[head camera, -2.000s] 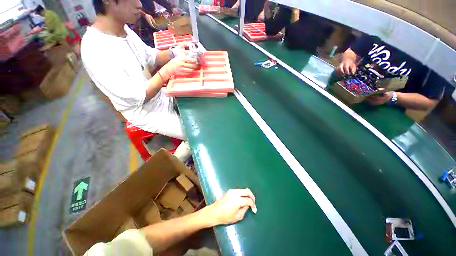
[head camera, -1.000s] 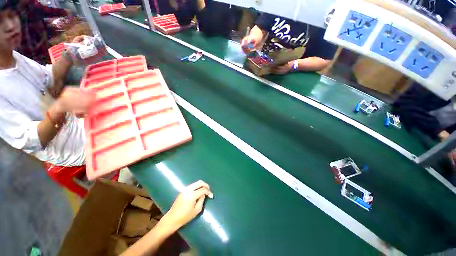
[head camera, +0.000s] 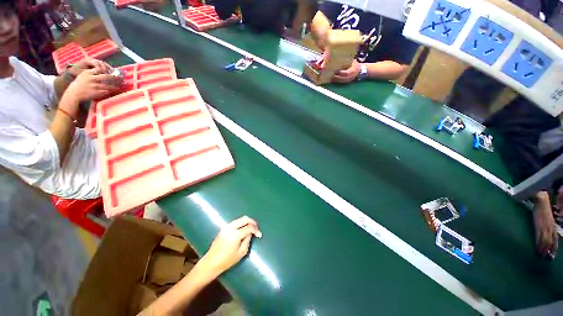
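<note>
My left hand (head camera: 233, 242) rests on the green surface at the lower middle, fingers loosely bent and empty. My right hand is not in view. Two white unfinished units lie close together on the green belt at right. The upper white frame (head camera: 457, 213) has a reddish-brown strip on its left and a blue part at its right. The lower unit (head camera: 446, 234) is tilted, with a blue battery (head camera: 460, 255) along its lower edge.
Pink-red compartment trays (head camera: 162, 133) overlap ahead of my hand, beside a seated person. An open cardboard box (head camera: 115, 262) stands below left. A white rail (head camera: 296, 176) borders the belt. More units (head camera: 454, 125) lie across it. A socket strip (head camera: 487, 42) hangs upper right.
Since one second ago the two belt units sit slightly further right in view. The person opposite has raised a small cardboard box. The seated person's hands have come together. My left hand stays resting.
</note>
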